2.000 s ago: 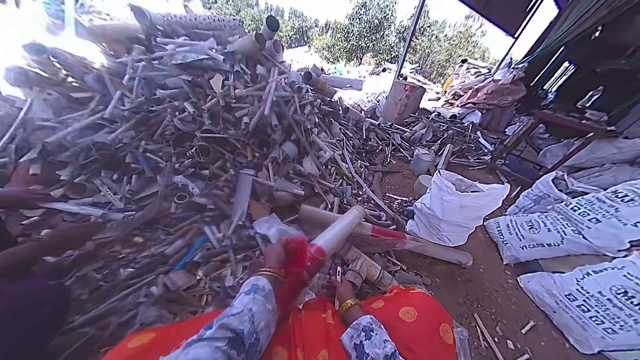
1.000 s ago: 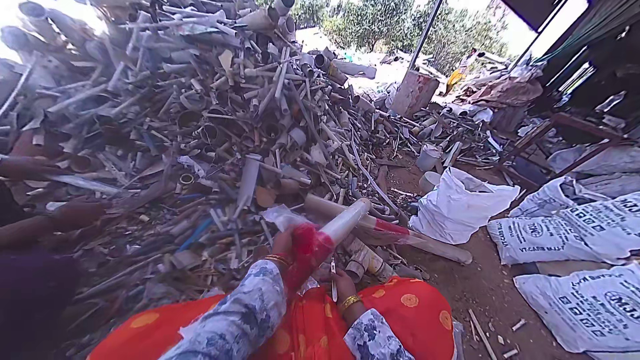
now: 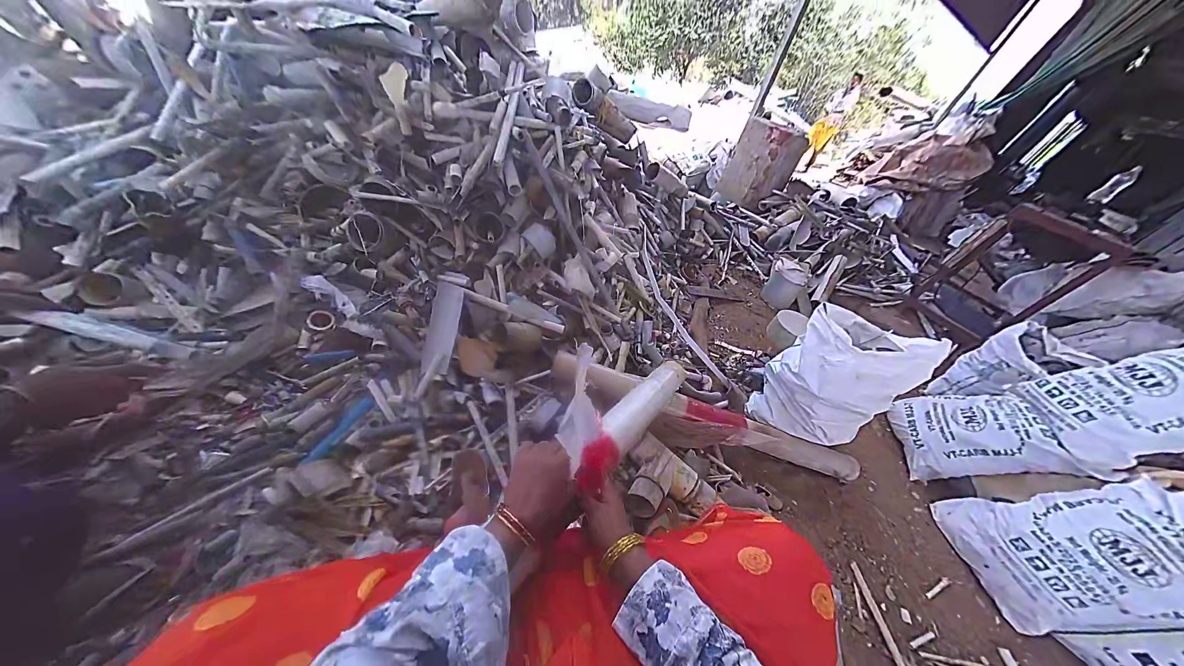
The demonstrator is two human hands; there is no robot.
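A white plastic roll or pipe point(image 3: 643, 407) with a red patch point(image 3: 597, 462) near its lower end points up and right between my hands. My left hand point(image 3: 536, 490) is closed on clear plastic film point(image 3: 578, 421) at the roll's lower end. Just right of it, my right hand point(image 3: 606, 518) grips the roll's lower end, below the red patch; its fingers are partly hidden. Behind the roll lies a long pale tube point(image 3: 795, 450) with a red band. Short, wide pipe pieces point(image 3: 652, 486) rest by my right hand.
A large heap of scrap plastic pipes point(image 3: 370, 222) rises ahead and left. An open white sack point(image 3: 832, 379) stands at the right, beside printed white sacks point(image 3: 1091, 555). A metal frame point(image 3: 1027, 268) lies behind them. Another person's arm point(image 3: 83, 398) shows at the left edge.
My left hand has shifted from the roll's red patch to the plastic film at its lower end. My right hand has moved up to the roll.
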